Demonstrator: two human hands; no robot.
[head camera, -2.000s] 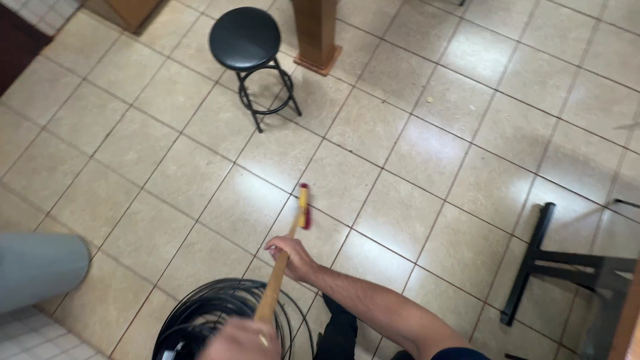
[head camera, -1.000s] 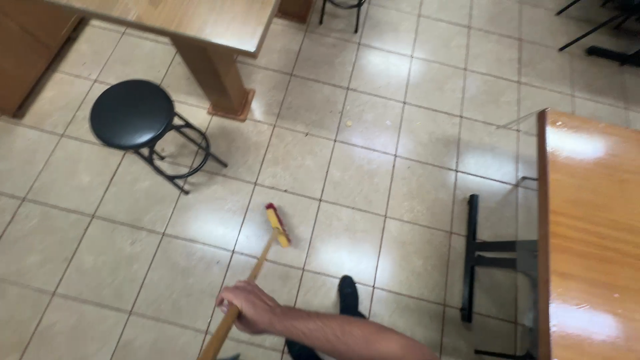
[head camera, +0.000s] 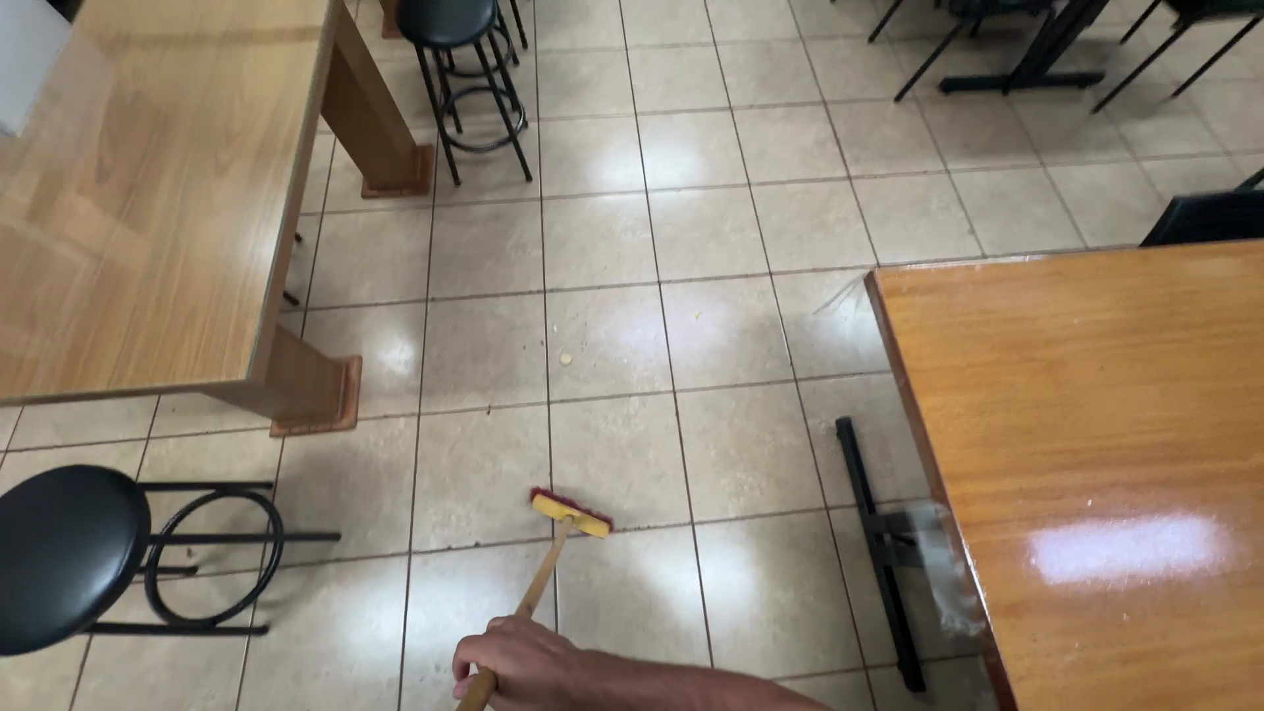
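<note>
A push broom with a yellow head (head camera: 573, 514) and dark red bristles rests on the tiled floor, its head set at a slant near a grout line. Its wooden handle (head camera: 543, 581) runs down toward the bottom edge. My right hand (head camera: 515, 664) is closed around this handle, with the forearm reaching in from the lower right. My left hand is out of view. Small crumbs and specks (head camera: 566, 359) lie on the tiles beyond the broom head.
At left stand a wooden table (head camera: 168, 197) with thick legs and a black round stool (head camera: 69, 558). More stools (head camera: 449, 22) are farther back. At right are a glossy wooden table (head camera: 1096, 415) and its black metal foot (head camera: 879, 563). Black chairs stand at the upper right.
The left hand, seen low on the handle two seconds ago, is out of view. The right hand still grips the handle. The view has shifted, showing more of both tables.
</note>
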